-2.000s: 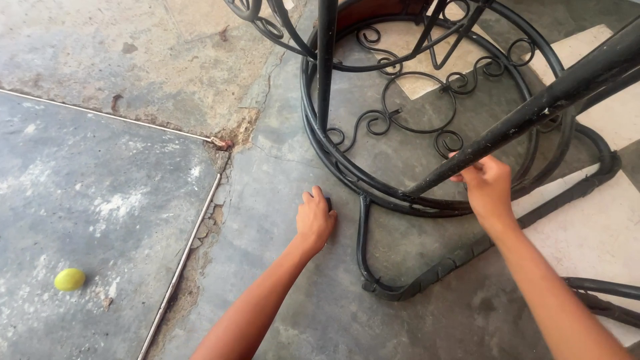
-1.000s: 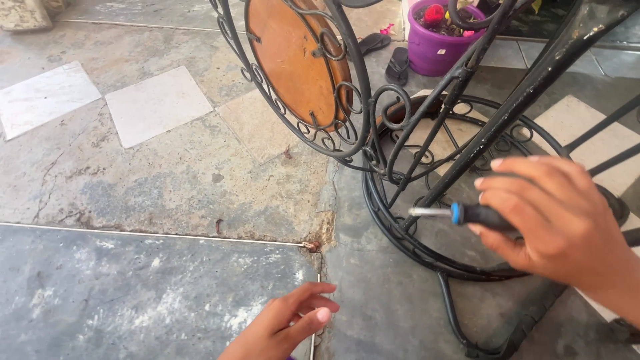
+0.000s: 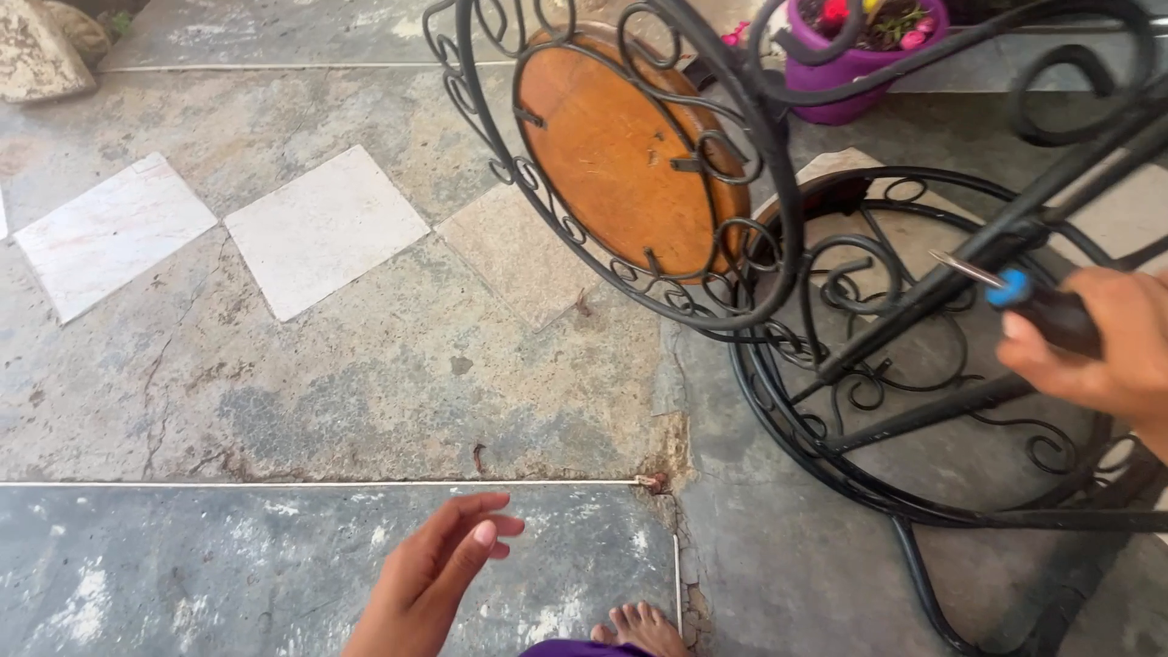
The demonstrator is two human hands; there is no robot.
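My right hand (image 3: 1095,347), at the right edge, grips a screwdriver (image 3: 1040,310) by its dark handle with a blue collar. Its bare metal tip points left, over a slanting bar of a black scrolled metal frame (image 3: 912,502) that rests on the floor. My left hand (image 3: 438,566), low and left of centre, hangs above the floor with fingers bent and apart, holding nothing. A round orange-brown panel (image 3: 620,155), seen from its underside, sits tilted within the upper metal ring (image 3: 785,228), held by small dark tabs.
Behind the frame stands a purple flower pot (image 3: 839,82) with flowers. A whitish block (image 3: 41,55) lies at the top left. The cracked floor (image 3: 365,401) has pale diamond tiles (image 3: 324,233) and a thin strip along a joint. A bare foot (image 3: 639,630) shows at the bottom.
My right hand, at the frame's bar two seconds ago, now holds the screwdriver out over the frame. My left hand has come off the floor beside the frame. The view has shifted a lot.
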